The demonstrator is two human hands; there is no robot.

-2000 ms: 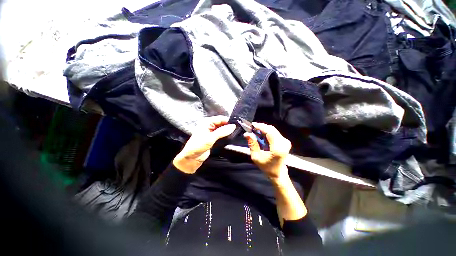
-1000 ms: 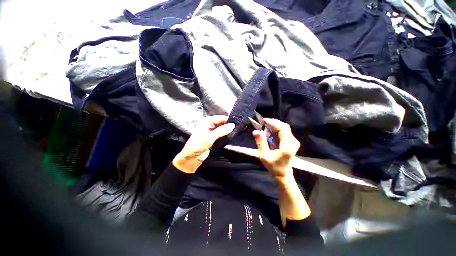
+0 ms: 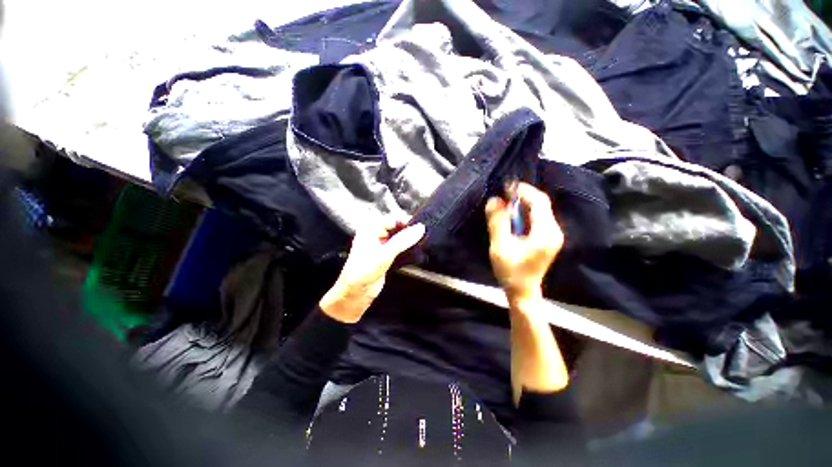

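Observation:
A dark navy denim garment, partly inside out with its pale grey side point(image 3: 429, 119) showing, lies over the table edge. My left hand point(image 3: 369, 269) pinches the end of its long navy stitched band point(image 3: 465, 178) between thumb and fingers. The band runs up and right, then folds over. My right hand point(image 3: 525, 237) is closed around the thread snips point(image 3: 517, 217), whose blue part shows between the fingers. The hand is to the right of the band, near its upper fold. It is slightly blurred, and the blade tips are hard to make out against the dark cloth.
The white tabletop point(image 3: 82, 82) shows at upper left, and its edge runs below the garment. More navy garments point(image 3: 670, 91) are heaped at upper right. A green crate point(image 3: 132, 242), a blue crate point(image 3: 202, 260) and grey cloth point(image 3: 214, 333) are below at left.
My right hand with the snips has moved up and slightly right, along the band. My left hand still pinches the band's end. The whole view has shifted, so the cloth appears farther right.

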